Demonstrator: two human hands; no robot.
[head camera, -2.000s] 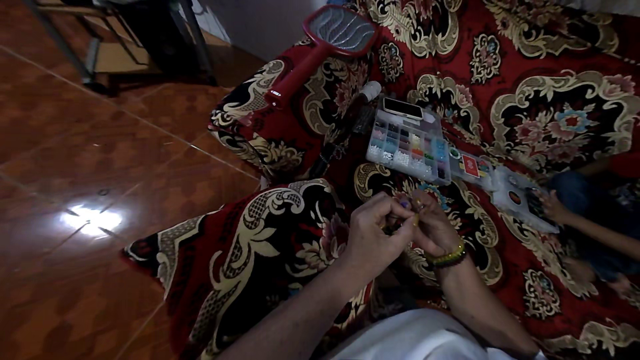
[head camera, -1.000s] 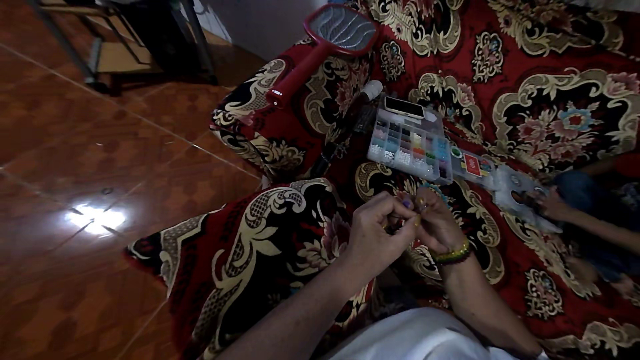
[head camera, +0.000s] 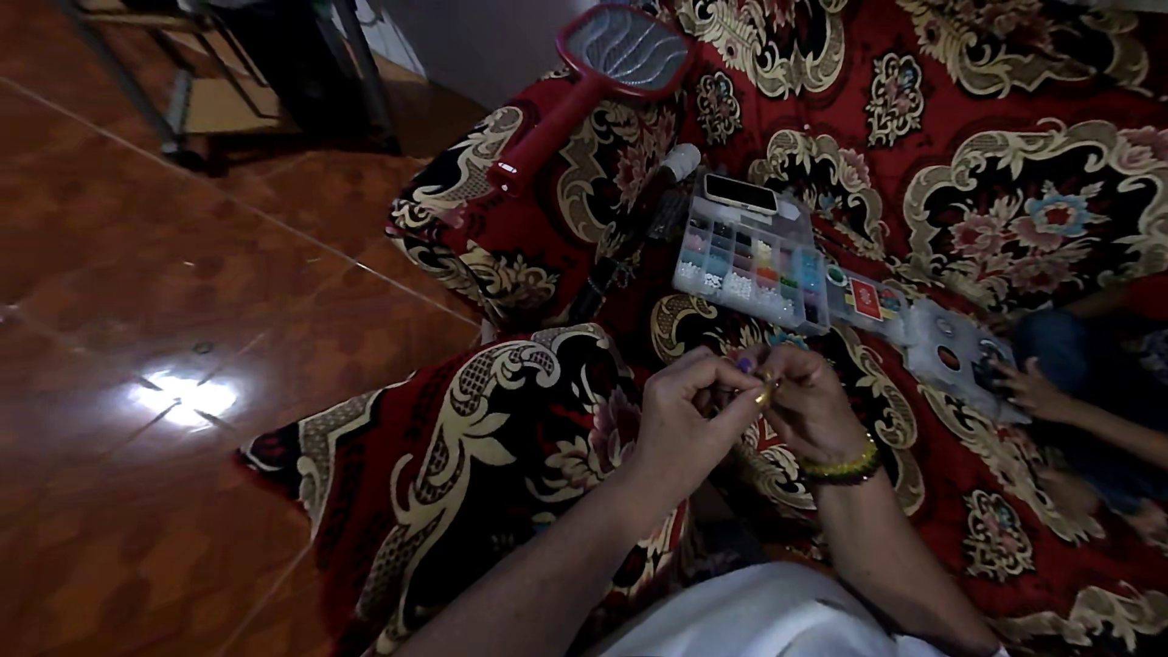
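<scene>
My left hand (head camera: 689, 415) and my right hand (head camera: 812, 406) meet at the fingertips above the patterned sofa cover. Between them they pinch a small beaded piece (head camera: 765, 388) with gold and purple showing; its exact form is too small to tell. A bracelet of yellow-green and dark beads (head camera: 844, 467) circles my right wrist. Just beyond my hands lies an open plastic compartment box (head camera: 762, 292), its sections filled with beads of several colours. A phone (head camera: 740, 193) rests on the box's far part.
A red electric fly swatter (head camera: 557, 123) lies on the sofa arm. Right of the bead box are a clear case with a red card (head camera: 865, 299) and a pale plastic case (head camera: 954, 360), touched by another person's hand (head camera: 1036, 388). A wheeled stand (head camera: 224, 105) is on the tiled floor.
The other person's hand at the right has shifted about the pale case and is now at its right edge. My own hands stay together in nearly the same place.
</scene>
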